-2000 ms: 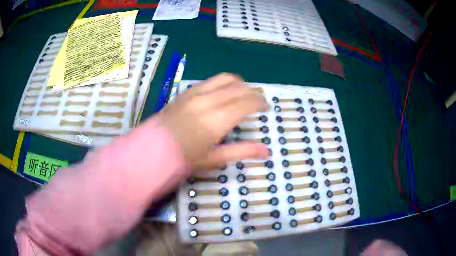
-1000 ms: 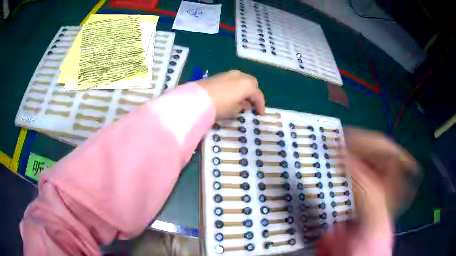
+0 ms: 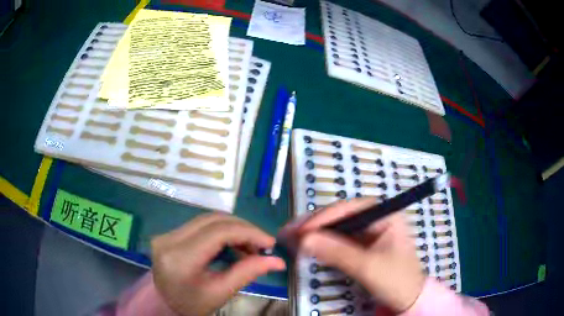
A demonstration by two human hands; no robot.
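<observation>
My left hand (image 3: 213, 262) is at the lower middle, left of the main foam tray, with a small dark disc (image 3: 267, 251) between thumb and index finger. My right hand (image 3: 365, 253) is over the lower part of the main foam tray (image 3: 377, 141) and holds a black test pen (image 3: 396, 205). The pen lies slanted, its pale rear end up to the right; its front end is blurred, close to my left fingertips and the disc. I cannot tell if it touches. The main tray shows dumbbell slots with dark discs at their ends; my right hand hides some.
A blue pen (image 3: 270, 148) and a white pen (image 3: 283, 151) lie left of the main tray. A yellow sheet (image 3: 173, 62) lies on trays (image 3: 148, 139) at left. A second filled tray (image 3: 383, 55), a white paper slip (image 3: 276, 21) and a brown square piece (image 3: 440, 126) are beyond. A green label (image 3: 91, 219) is front left.
My left hand has moved from the tray's far edge toward me and now pinches a disc. My right hand has come in from the right with the test pen. The view has shifted left.
</observation>
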